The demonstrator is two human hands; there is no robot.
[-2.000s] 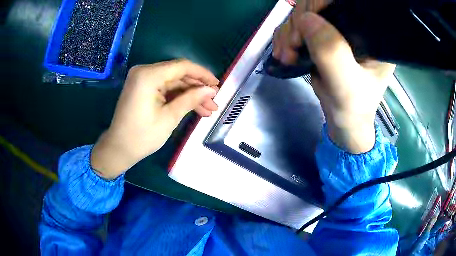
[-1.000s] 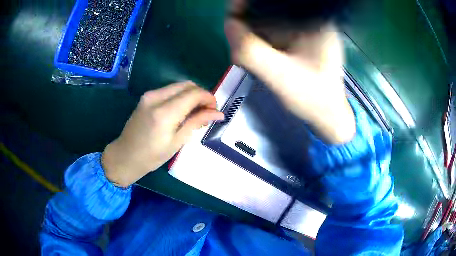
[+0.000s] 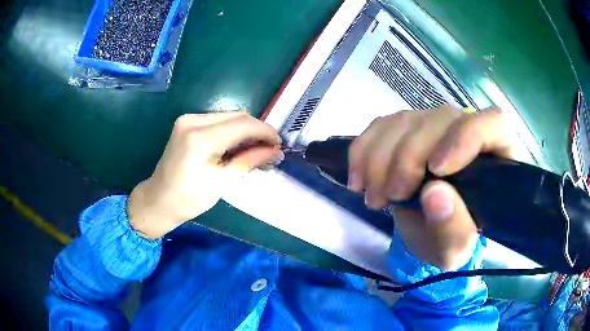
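Observation:
My right hand [image 3: 420, 161] is closed around the black electric screwdriver [image 3: 517, 194], which lies nearly level with its tip pointing left. The thin bit [image 3: 294, 150] meets the fingertips of my left hand [image 3: 207, 161] over the near left corner of the laptop. The left thumb and fingers are pinched together; a screw between them is too small to make out. The laptop's silver-grey bottom cover [image 3: 349, 103] faces up, with vent grilles showing. It lies on a white foam sheet [image 3: 310, 207] with a red edge. My right hand and the screwdriver hide part of the cover.
A blue screw tray [image 3: 116, 66] full of tiny screws stands at the upper left on clear plastic film [image 3: 123, 84]. The black cord [image 3: 446, 278] runs across my right sleeve. The green bench [image 3: 220, 52] lies around the laptop. A yellow floor line [image 3: 32, 216] shows at the left.
The right hand has swung down from above the laptop, and the screwdriver has turned level with its bit at the left fingertips. The far vent grille is uncovered. The left hand stays near the corner.

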